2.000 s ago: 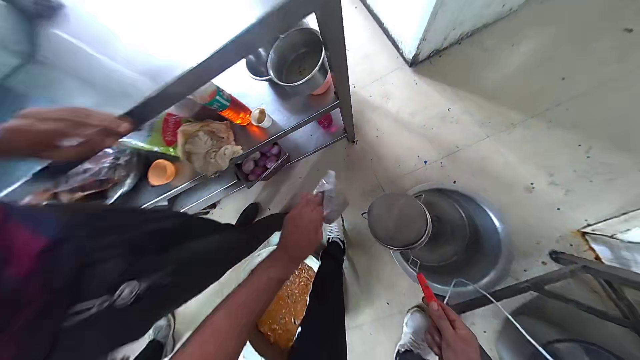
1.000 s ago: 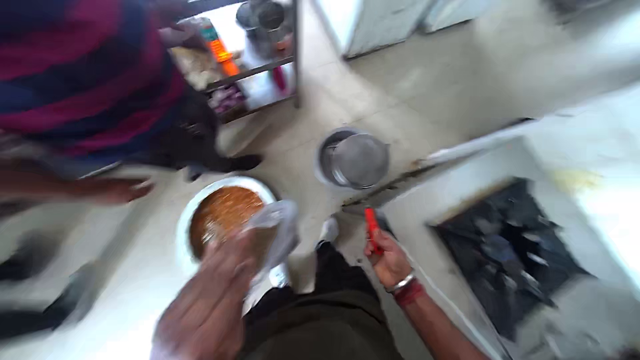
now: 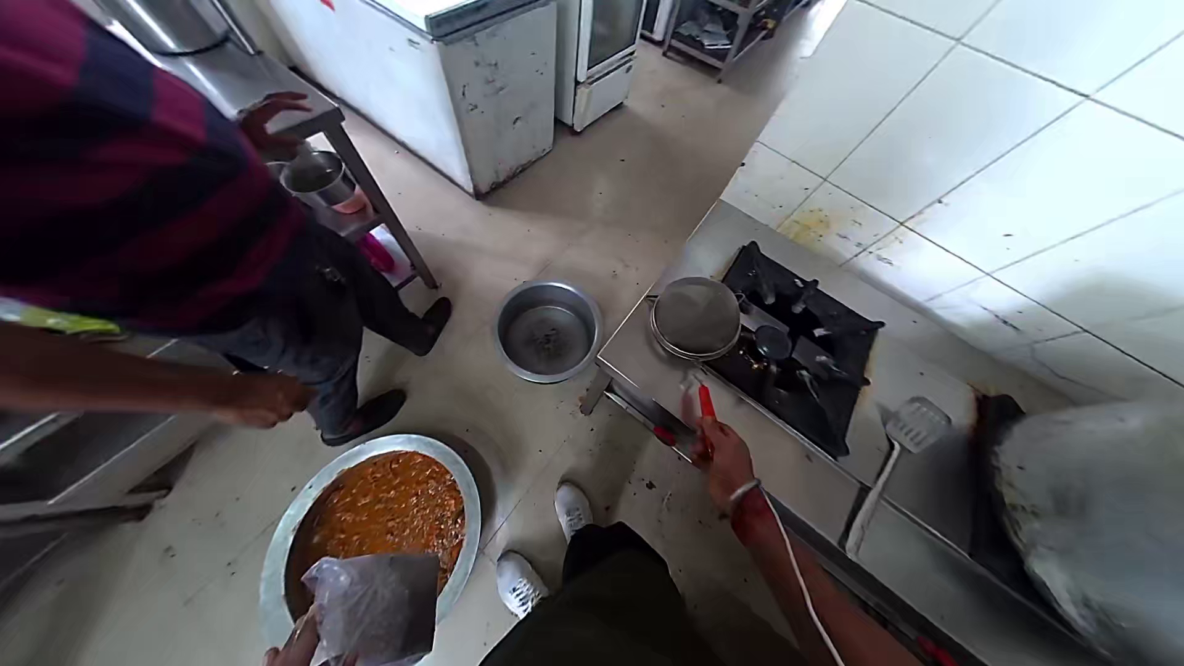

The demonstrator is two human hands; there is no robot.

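Note:
My right hand [image 3: 726, 462] grips the red handle of a round wire-mesh strainer [image 3: 696, 317], which is at the stove's steel edge beside the black burner. Low in the view, my left hand [image 3: 301, 643] holds a clear plastic bag [image 3: 375, 601] with dark contents. The bag is above the near part of a wide metal pot [image 3: 277, 546], and its lower side hides part of the orange-brown curry [image 3: 393, 509] in the pot. An empty-looking steel basin [image 3: 548, 331] stands on the floor between the pot and the stove.
A co-worker in a striped shirt [image 3: 139, 185] stands at the left by a steel table [image 3: 342, 116]. A slotted spatula [image 3: 916, 425] and a large metal vessel [image 3: 1101, 499] are on the stove counter. A white chest freezer [image 3: 499, 102] stands beyond.
The strainer, earlier over a steel basin on the floor, is now at the stove's edge. The view has swung right to the stove. The bag remains in my left hand.

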